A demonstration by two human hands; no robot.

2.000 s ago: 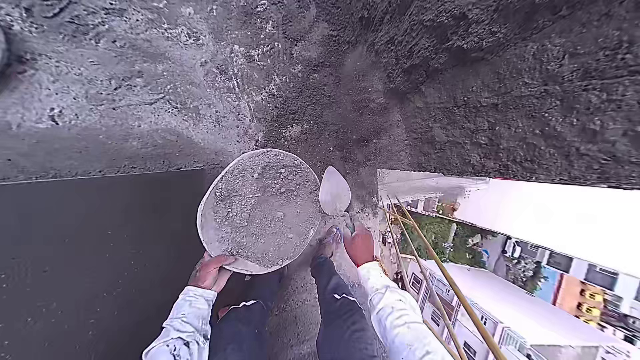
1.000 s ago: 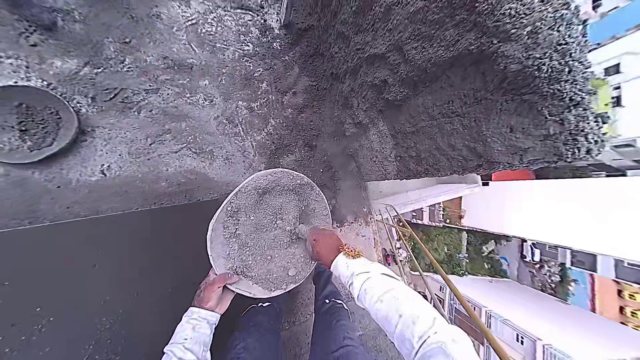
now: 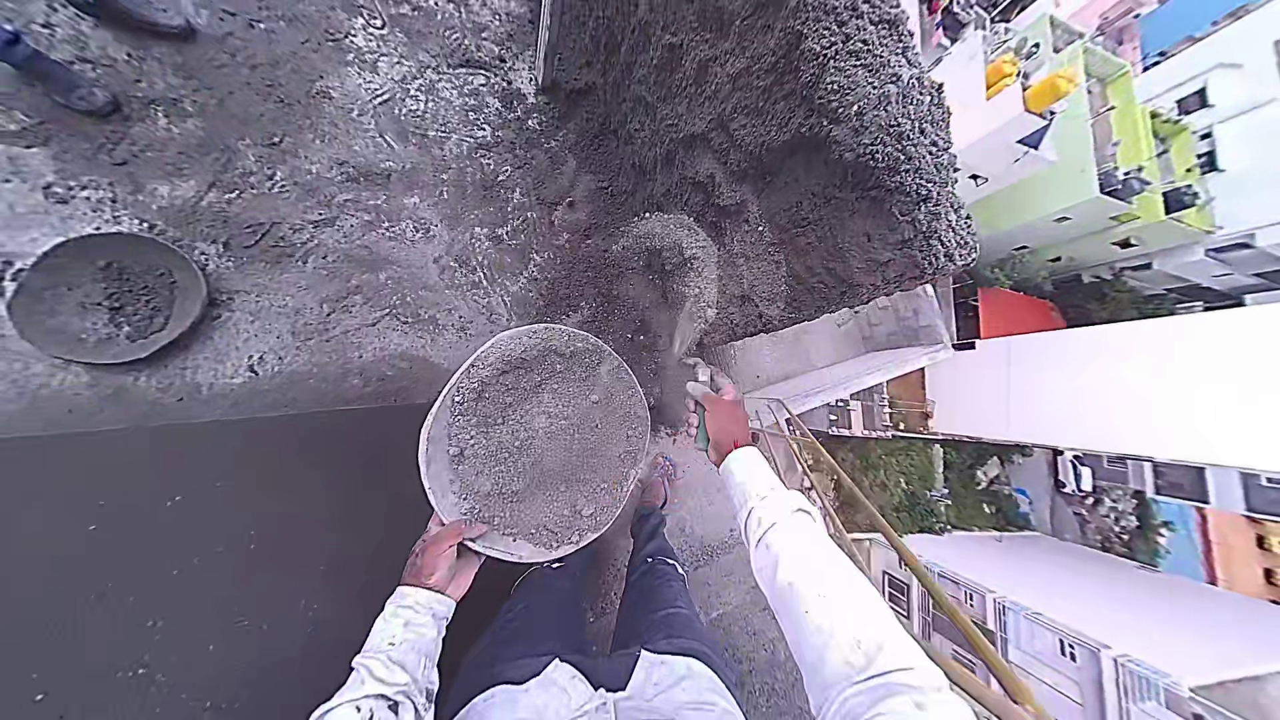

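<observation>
A round shallow pan (image 3: 434,470) full of dry grey sand or cement mix (image 3: 545,430) is held at its lower left rim by my left hand (image 3: 443,560), the thumb over the edge. My right hand (image 3: 716,415), just right of the pan, grips a trowel by its green handle. The blurred trowel blade (image 3: 685,330) points up toward loose grey material, and a sweep of grains shows around it. Beyond the blade rises a large heap of dark sandy material (image 3: 850,130).
A second pan (image 3: 60,335) with some dark mix lies on the rough floor at the left. Another person's boots (image 3: 75,90) are at the upper left. A low wall edge (image 3: 840,350) and yellowish railing (image 3: 930,590) stand at the right, with buildings below.
My right hand with the trowel has moved from over the pan to its right, by the loose material. My left hand still holds the pan. The view has shifted.
</observation>
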